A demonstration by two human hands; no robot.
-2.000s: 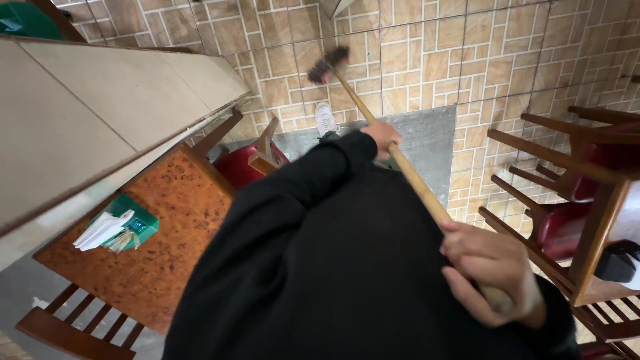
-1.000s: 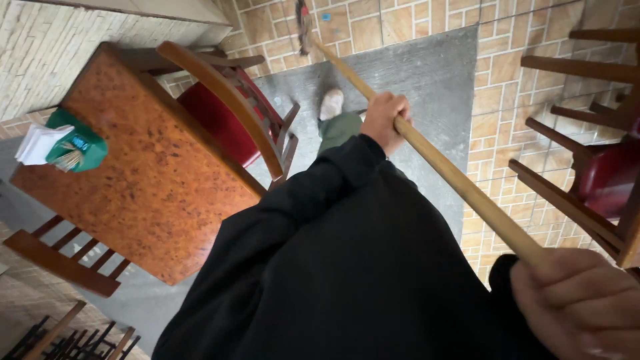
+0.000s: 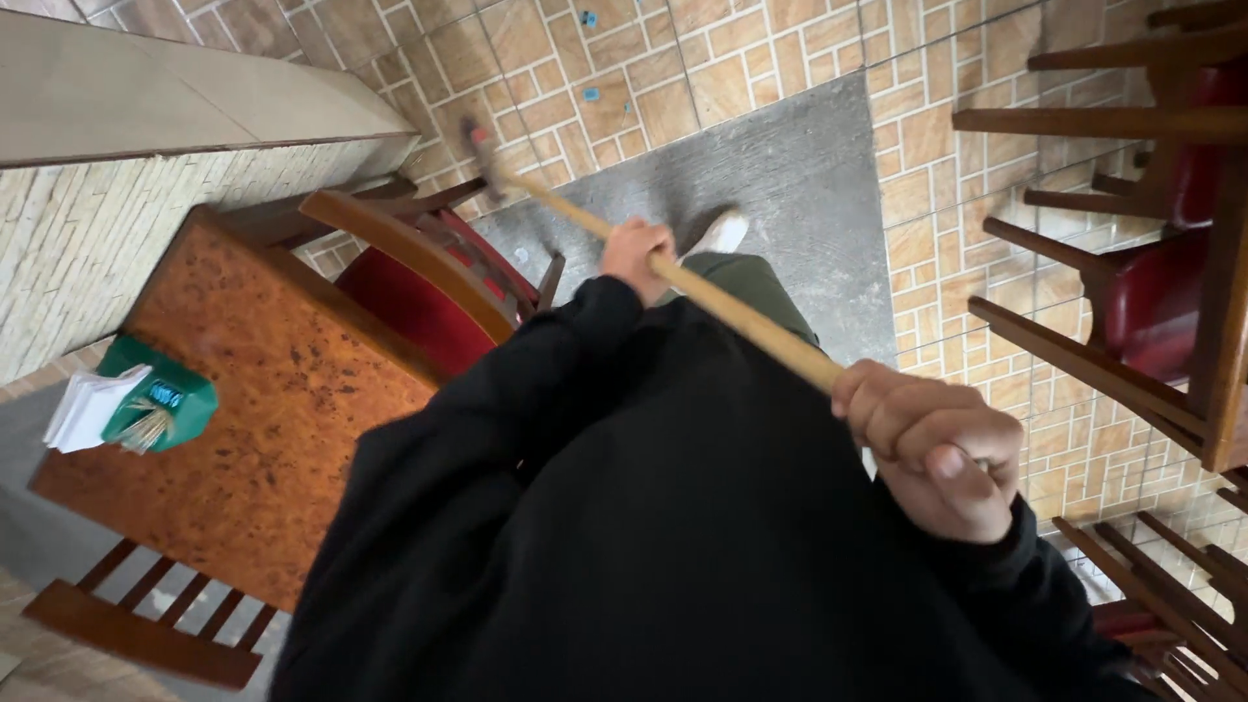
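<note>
A long wooden broom handle [image 3: 746,322] runs diagonally across my front. My left hand [image 3: 636,258] is closed around its middle, while my right hand [image 3: 931,448] grips the upper end at the right. The dark broom head [image 3: 481,159], blurred and with some red on it, is at the far end, close to the back of a red-seated chair [image 3: 419,292]. Small blue scraps [image 3: 591,95] lie on the tan tiled floor [image 3: 717,83] beyond the broom head.
A wooden table [image 3: 244,390] at the left bears a green holder [image 3: 190,395] with white napkins [image 3: 93,405] and toothpicks. A slatted chair [image 3: 146,634] stands below it. A stone-clad ledge [image 3: 195,107] is at upper left. Chairs with red seats [image 3: 1155,302] line the right side.
The broom head has swung left, toward the chair by the table. My right hand, at the lower right edge a second ago, is now farther into view. Both hands keep their hold on the handle.
</note>
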